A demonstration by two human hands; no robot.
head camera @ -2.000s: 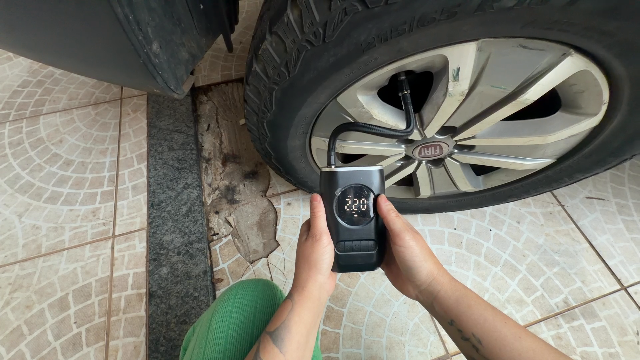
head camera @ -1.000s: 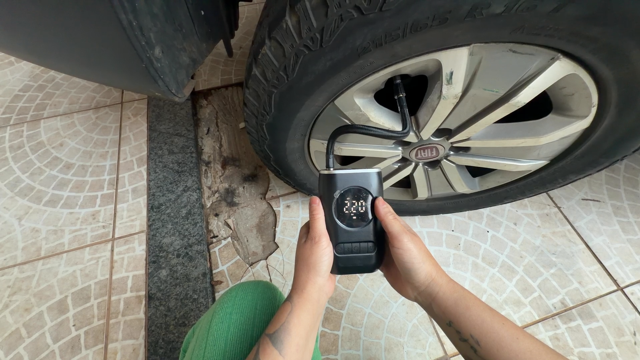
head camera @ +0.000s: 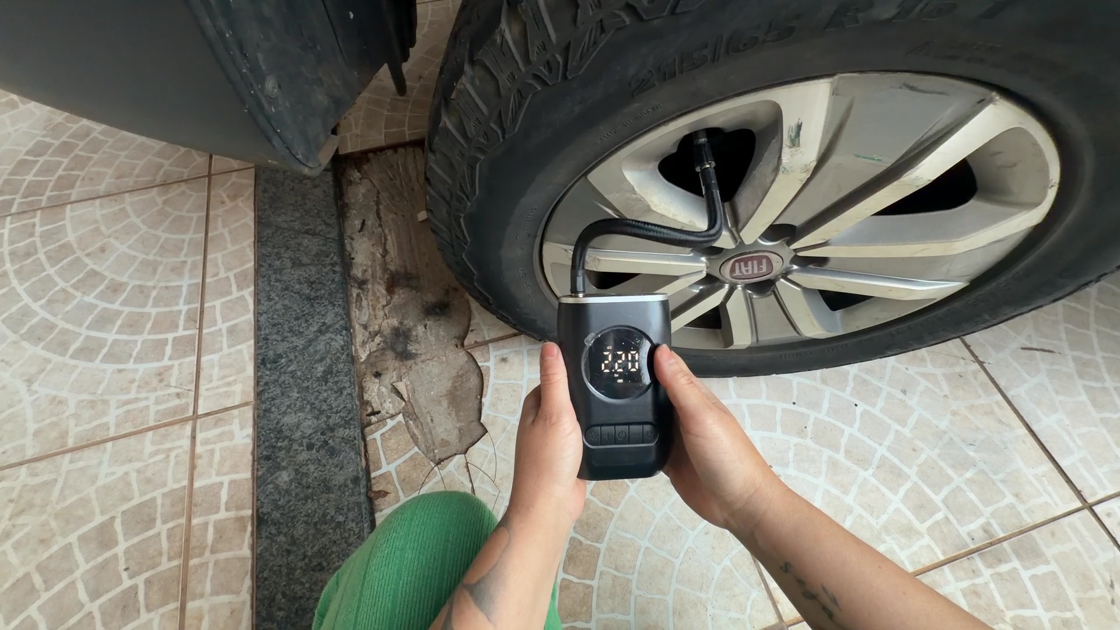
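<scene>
A black portable tire inflator [head camera: 618,411] is held upright between my two hands, its round lit display facing me. My left hand [head camera: 549,437] grips its left side, thumb along the edge. On the other side my right hand [head camera: 709,437] holds it, with the thumb beside the display. From the inflator's top a black air hose [head camera: 643,229] bends up to a metal-collared end fitting [head camera: 703,153] at a dark opening in the silver wheel [head camera: 875,192]. The valve itself is hidden. Around the wheel is a black tire [head camera: 499,175] with chunky tread.
Dark car bodywork [head camera: 289,79] juts in at the upper left, near the tire. A grey granite strip [head camera: 302,394] and a broken cement patch [head camera: 411,324] cross the patterned tile floor [head camera: 114,306]. My green-clothed knee [head camera: 420,560] is below my left hand.
</scene>
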